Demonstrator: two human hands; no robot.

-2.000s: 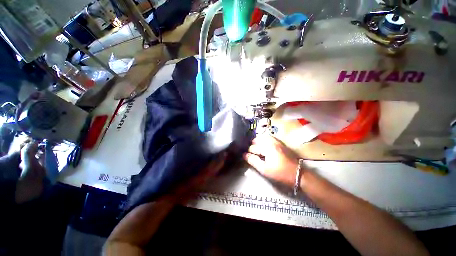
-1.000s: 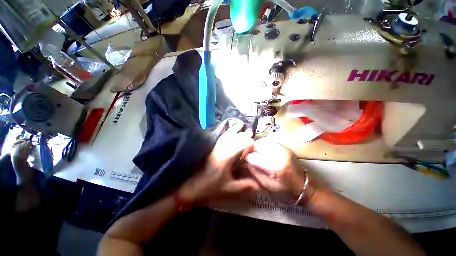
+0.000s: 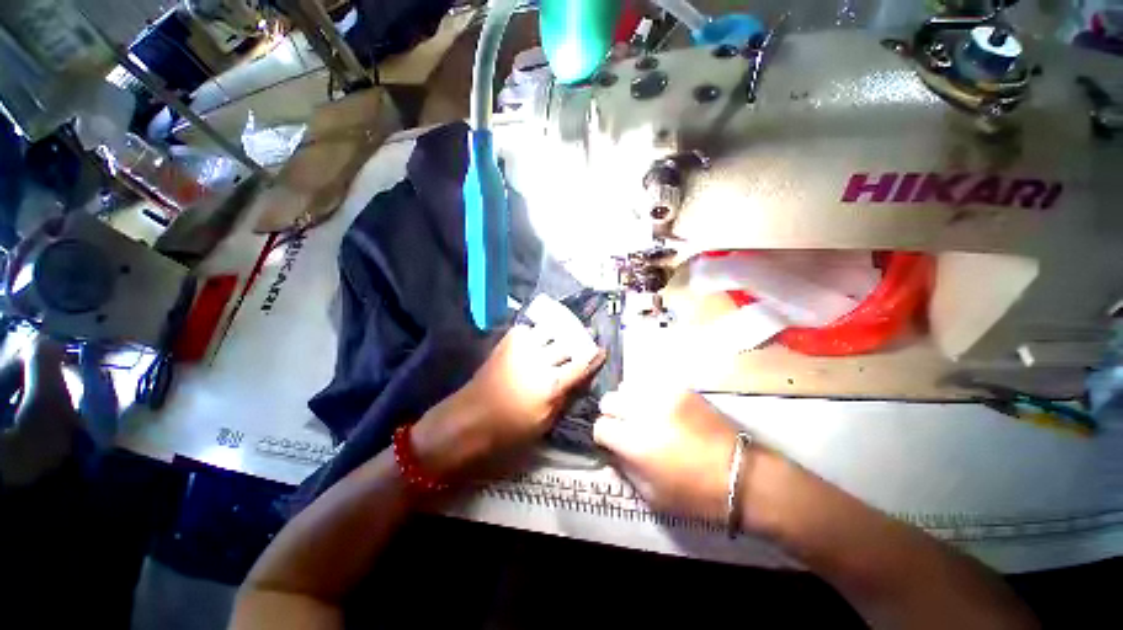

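Observation:
A dark navy garment piece lies bunched on the white table left of the needle, its near end hanging over the front edge. My left hand, with a red bracelet at the wrist, grips the cloth left of the presser foot. A small white piece shows at its fingertips. My right hand, with a light bracelet, pinches the cloth's edge just in front of the presser foot. The cloth between the hands is folded. Glare hides detail at the needle.
The cream machine head fills the right. A red plastic bag with white contents lies under its arm. A blue lamp hangs over the cloth. Snips lie far right, a red flat case left. Another person's hand is at far left.
My hands have moved apart and slightly toward the front edge. The cloth between them and a white piece at my left fingertips now show. The view has shifted slightly.

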